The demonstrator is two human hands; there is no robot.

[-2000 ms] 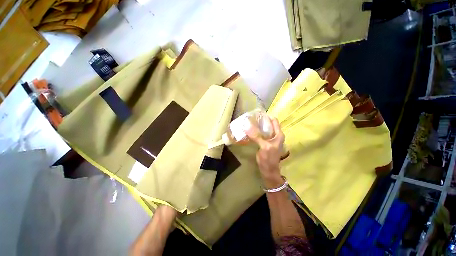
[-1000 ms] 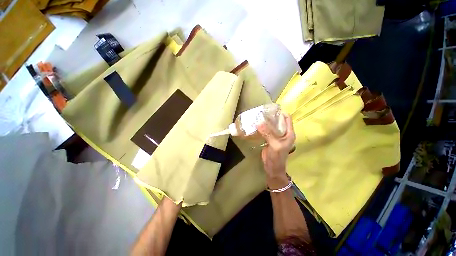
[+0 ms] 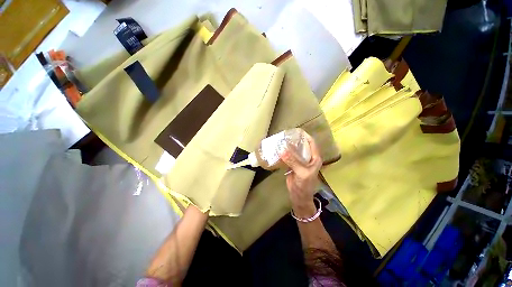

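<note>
My right hand (image 3: 303,165) grips a clear-white glue bottle (image 3: 276,149) with a pale label. Its thin nozzle points left, its tip at the folded khaki panel (image 3: 224,132) near a black tab (image 3: 240,157), which the bottle partly covers. My left hand (image 3: 193,216) is under the near end of the folded panel; its fingers are hidden, so its grip cannot be told. A larger khaki panel (image 3: 185,61) lies beneath, with a dark brown patch (image 3: 191,119), a white slip (image 3: 165,162) and another dark strip (image 3: 141,81).
Fanned yellow panels (image 3: 393,162) with brown trim (image 3: 436,115) lie at the right. More khaki panels (image 3: 398,15) are at the top right. Grey-white sheets (image 3: 84,207) are at the left, with orange-and-black tools (image 3: 64,78). Blue bins (image 3: 429,252) stand at the lower right.
The nozzle tip has moved down along the folded panel, from above the black tab to beside it. The bottle now partly covers the tab. The panels sit higher and further right in view.
</note>
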